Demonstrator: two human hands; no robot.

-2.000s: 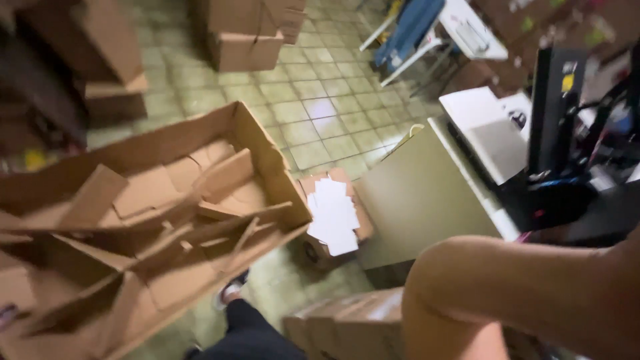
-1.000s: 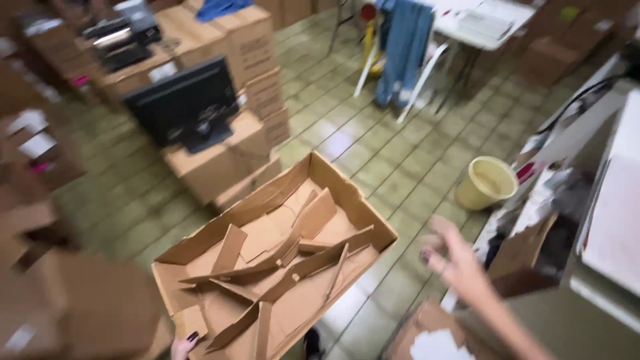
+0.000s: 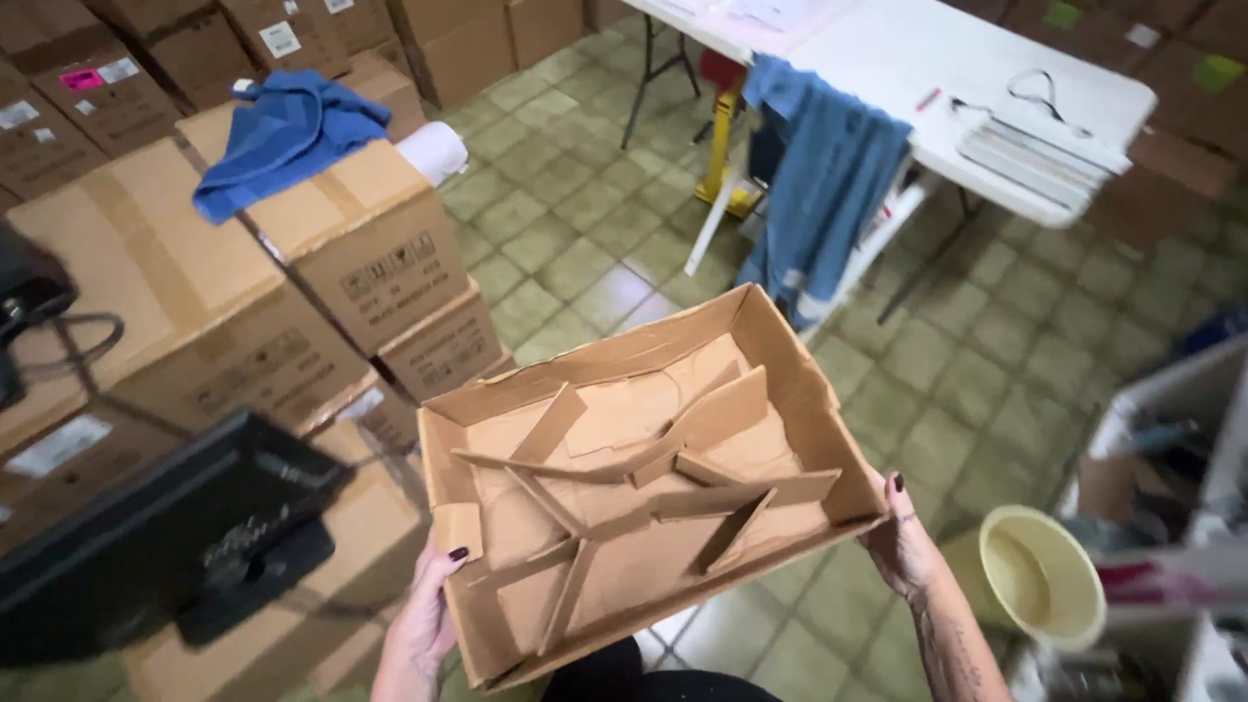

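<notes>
A shallow open cardboard box (image 3: 624, 585) is held in front of me, tilted in view. Crossed cardboard divider strips (image 3: 712, 499) stand inside it, forming uneven compartments. My left hand (image 3: 426, 600) grips the box's left end, its thumb near a small cardboard flap (image 3: 457, 529) at the wall. At the box's right corner, my right hand (image 3: 902, 541) holds the outside wall, with the thumb raised beside the edge. The fingers of both hands are partly hidden behind the box.
Stacked cartons (image 3: 380, 263) at left carry a blue cloth (image 3: 292, 136); a black monitor (image 3: 175, 526) is nearer. A white folding table (image 3: 975, 88) stands ahead beside hanging blue fabric (image 3: 829, 185). A yellowish bucket (image 3: 1038, 575) is by my right forearm, near a shelf unit (image 3: 1170, 419).
One second ago my right hand was off the box with its fingers apart; now it holds the right corner. My left hand was on the box then too. The view has swung considerably.
</notes>
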